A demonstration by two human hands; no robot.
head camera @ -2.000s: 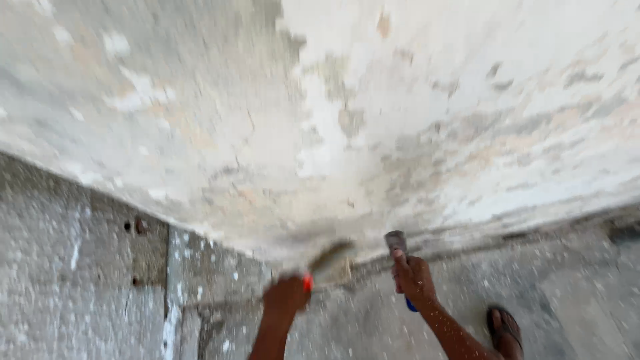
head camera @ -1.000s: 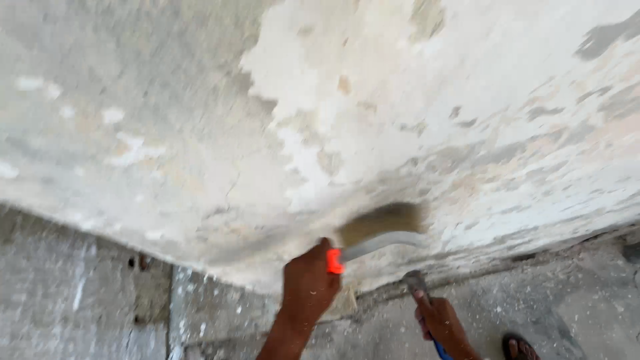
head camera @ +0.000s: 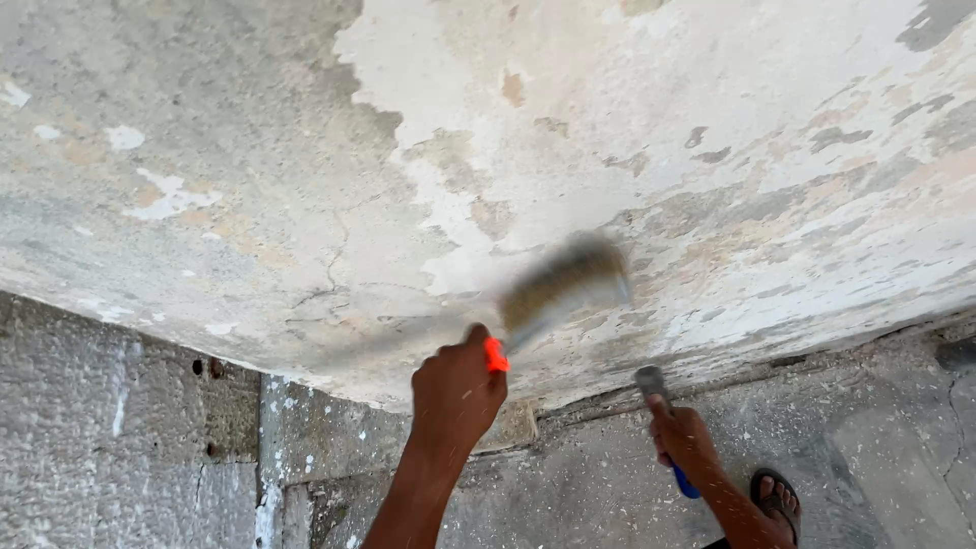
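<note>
My left hand (head camera: 459, 390) is closed on the orange handle of a wire brush (head camera: 568, 286), whose curved bristle head is blurred and lies at or close to the lower part of the peeling painted wall (head camera: 488, 152). Whether the bristles touch the wall cannot be told. To the right and lower, my right hand (head camera: 682, 442) grips a scraper (head camera: 650, 381) with a blue handle end below the fist and a dull grey blade pointing up toward the foot of the wall. White and bare grey patches cover the wall around the brush.
A concrete floor (head camera: 595, 488) sprinkled with pale flakes runs along the wall's base. My sandalled foot (head camera: 776, 499) stands at the lower right. At the left is a rough grey concrete surface (head camera: 91, 396) with small holes, beside a paint-spotted strip (head camera: 328, 427).
The brush in my left hand has swung between frames and is now angled up to the right. Both hands still hold their tools. The view has shifted somewhat.
</note>
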